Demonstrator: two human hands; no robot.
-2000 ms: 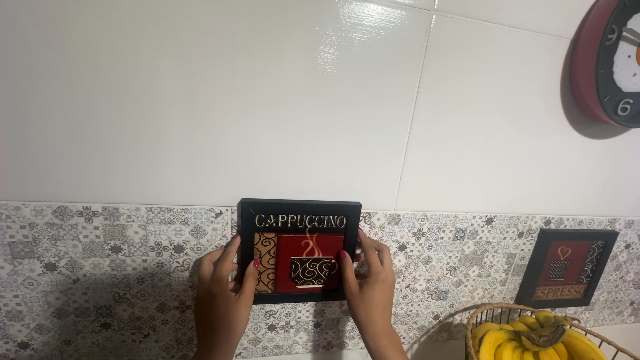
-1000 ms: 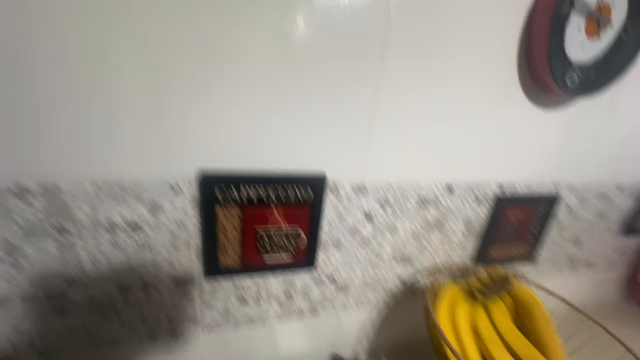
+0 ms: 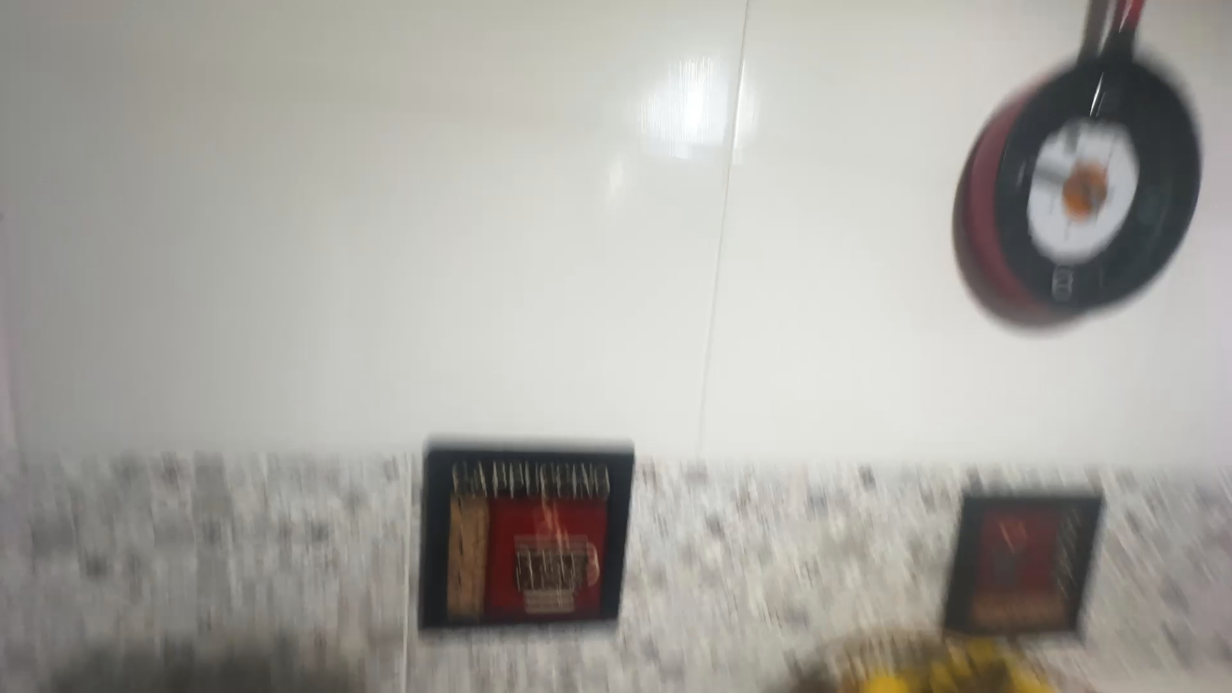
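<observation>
Neither my left hand nor my right hand shows in the head view, which is blurred by motion. A square black-framed cappuccino picture (image 3: 549,563), red and tan with a steaming cup, is upright against the patterned wall band (image 3: 751,558), its top edge near the line where the plain white wall begins. Nothing in view touches it. Farther right, a smaller-looking black-framed picture (image 3: 1022,563) with a red panel leans slightly against the same patterned band.
A pan-shaped wall clock (image 3: 1083,192), black with a red side, hangs at the upper right on the white tiled wall (image 3: 385,241). Yellow bananas (image 3: 943,674) show at the bottom right edge. A dark shadow lies at the lower left.
Both hands held the cappuccino picture by its sides two seconds ago; they have let go and left the view. The picture stays at the wall. The view has tilted upward.
</observation>
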